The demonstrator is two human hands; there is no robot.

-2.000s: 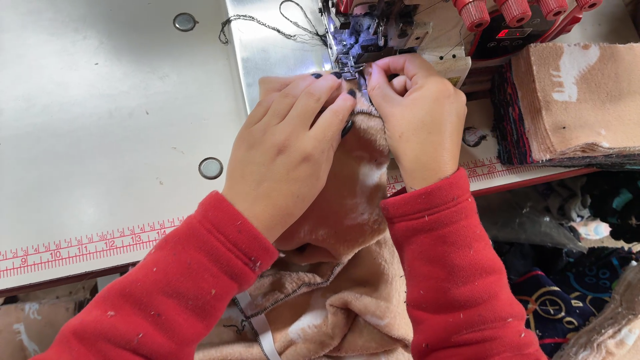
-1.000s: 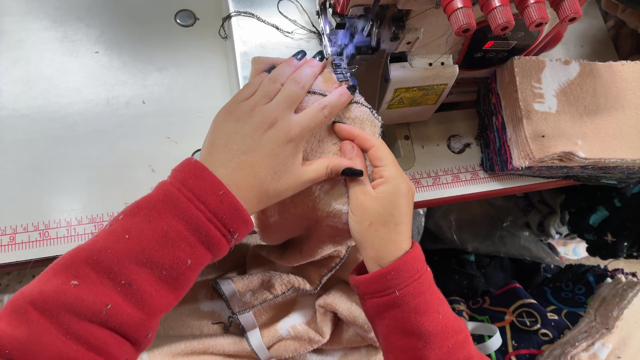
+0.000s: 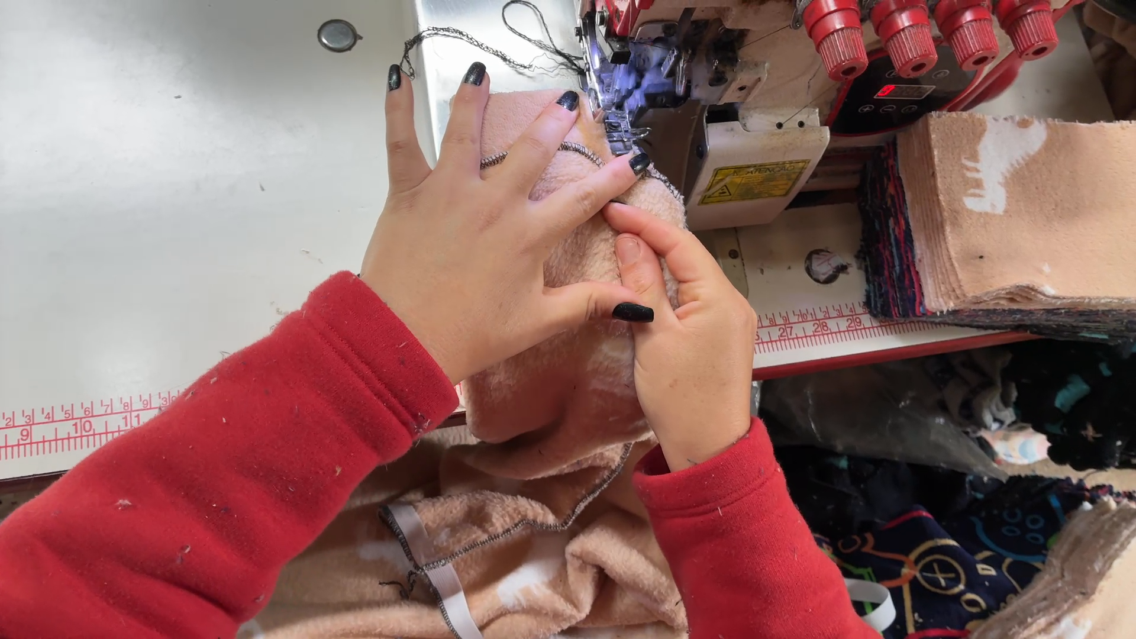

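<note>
A tan fleece garment [image 3: 577, 373] with dark overlock seams runs from the presser foot [image 3: 626, 133] of an overlock sewing machine [image 3: 763, 71] down over the table's front edge. My left hand [image 3: 497, 231] lies spread flat on the fabric, fingertips just left of the foot, thumb reaching toward my right hand. Between the thumb and forefinger of my right hand [image 3: 683, 302], the fabric's right edge is pinched, below the foot. A white band [image 3: 444, 590] is sewn into the lower folds. Dark thread chain [image 3: 461, 37] trails behind the foot.
A stack of cut tan fleece pieces [image 3: 1047, 213] stands at the right of the table. Red tension knobs [image 3: 834, 40] top the machine. A printed ruler strip [image 3: 825, 328] follows the front edge. Dark patterned fabrics [image 3: 941, 568] and clear plastic [image 3: 870, 417] lie below, right.
My left hand has spread its fingers on the fabric. My right hand has moved down, away from the presser foot, since the oldest frame. More of the seamed fabric now shows beside the foot.
</note>
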